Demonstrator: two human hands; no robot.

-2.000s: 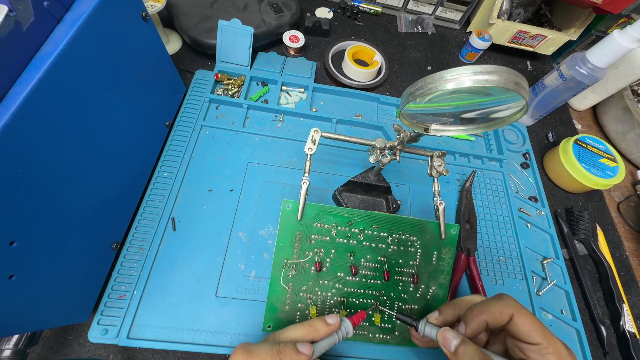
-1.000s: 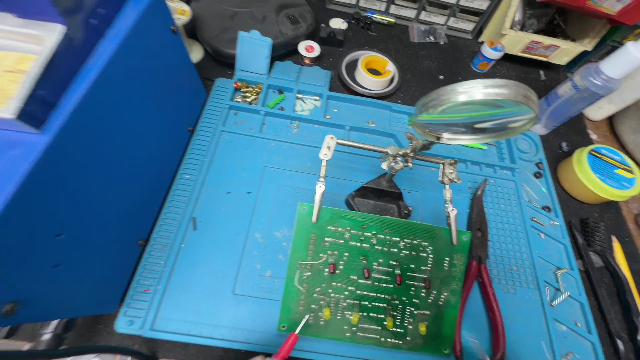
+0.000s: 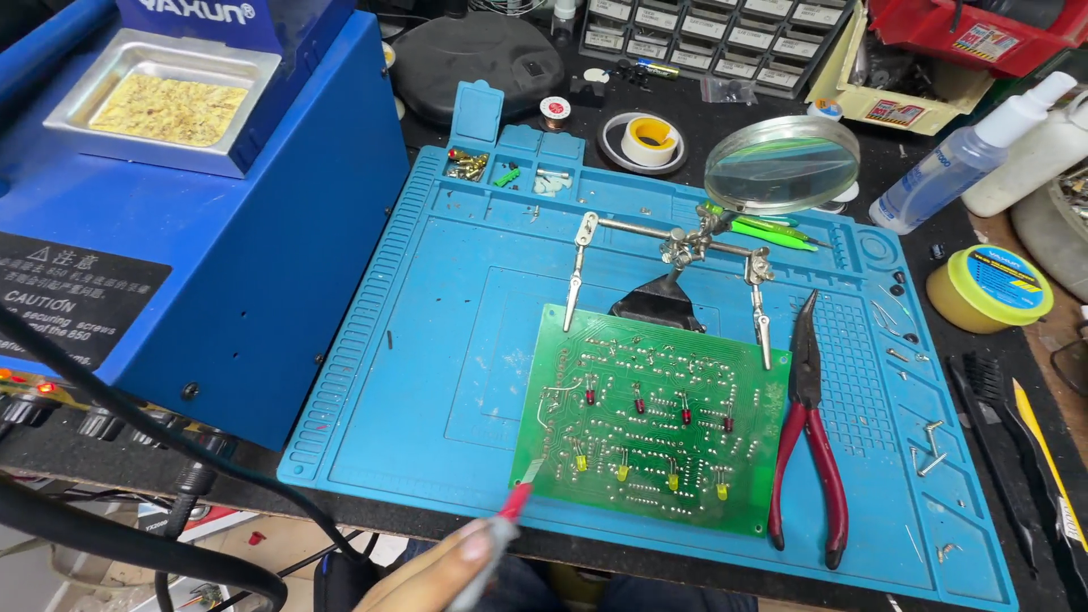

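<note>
My left hand [image 3: 446, 565] grips a red-tipped test probe [image 3: 514, 503] at the bottom of the view, its blurred metal tip over the lower left corner of the green circuit board [image 3: 654, 425]. Red and yellow LEDs stand in two rows on the board. Two alligator clips of a helping-hand stand [image 3: 680, 246] hold its upper edge, and a magnifying lens [image 3: 782, 166] rises above. Bent-nose pliers with red handles [image 3: 807, 425] lie right of the board, jaws pointing away. My right hand is out of view.
A blue soldering station [image 3: 280, 255] with a sponge tray [image 3: 170, 102] fills the left, black cables [image 3: 153, 433] crossing before it. On the blue silicone mat [image 3: 399, 357] lie screws. Brushes [image 3: 990, 442], a yellow flux tub [image 3: 986, 289], a spray bottle [image 3: 943, 178] and parts drawers [image 3: 714, 38] stand around.
Two seconds ago both hands held probes, red and black, on the board's lower part. My right hand has left the view; the red probe has moved left. The view has swung left.
</note>
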